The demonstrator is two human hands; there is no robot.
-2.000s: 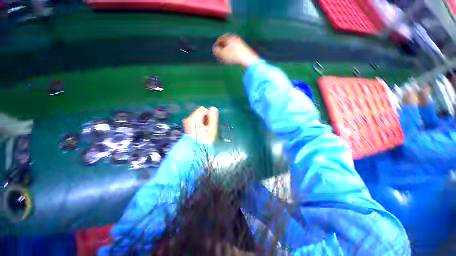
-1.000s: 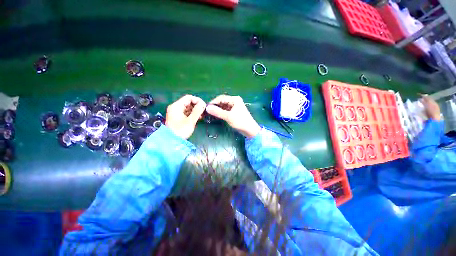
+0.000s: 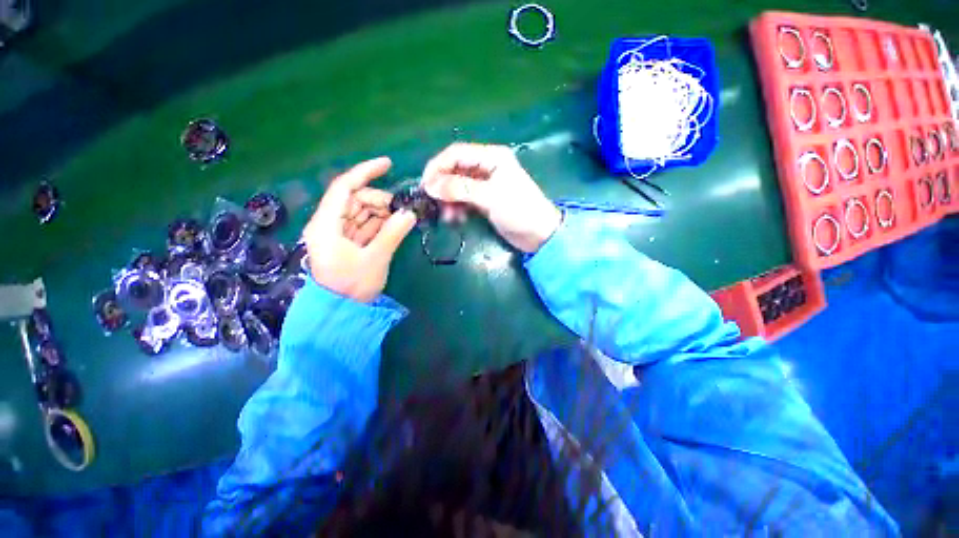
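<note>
A small dark round unit is held between both hands at the centre of the view. My left hand grips its left side with thumb and fingers. My right hand touches its right side with the fingertips. A thin metal ring lies on the green surface just below the hands. A pile of shiny round parts lies left of my left hand. A blue bin with tangled white rings stands to the upper right.
A red compartment tray with metal rings is at the right, above a small red crate. Tweezers and a blue rod lie below the bin. A yellow-edged tape roll is lower left. Loose round parts and a metal ring lie farther back.
Since the earlier frames, my right hand has come back from the far belt to meet my left. The dark unit now shows between them. The view has moved closer to the bench.
</note>
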